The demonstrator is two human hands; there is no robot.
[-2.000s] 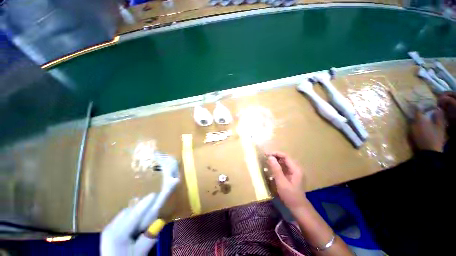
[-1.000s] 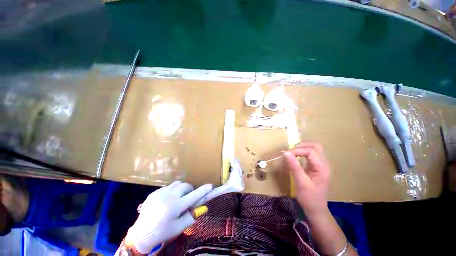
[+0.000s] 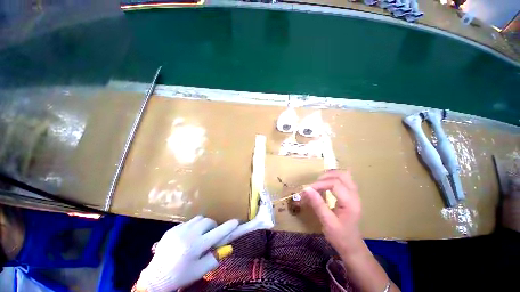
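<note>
My left hand (image 3: 191, 251), in a white knit glove with a yellow band or stub (image 3: 224, 251) at a finger, holds a pale grey limb-shaped part (image 3: 263, 219) by its shaft. The part's wide end points up, by the left tape strip. My bare right hand (image 3: 336, 205) pinches a thin stick (image 3: 289, 198) whose tip is at the part's wide end; whether it touches is too small to tell. A coin-sized pot (image 3: 296, 197) with dark stains beside it lies under the stick, partly hidden by my fingers.
Two tape strips (image 3: 258, 165) mark the bench (image 3: 216, 137). Two white teardrop pieces (image 3: 287, 122) and a row of small sticks (image 3: 302, 149) lie near the green belt (image 3: 239, 57). Two grey limb parts (image 3: 435, 154) lie right. A metal rod (image 3: 133, 137) and blue crates (image 3: 57, 239) are left.
The view has turned since the first frame. My left hand has brought the part to the left tape strip. My right hand has moved the stick from the pot left to the part's wide end.
</note>
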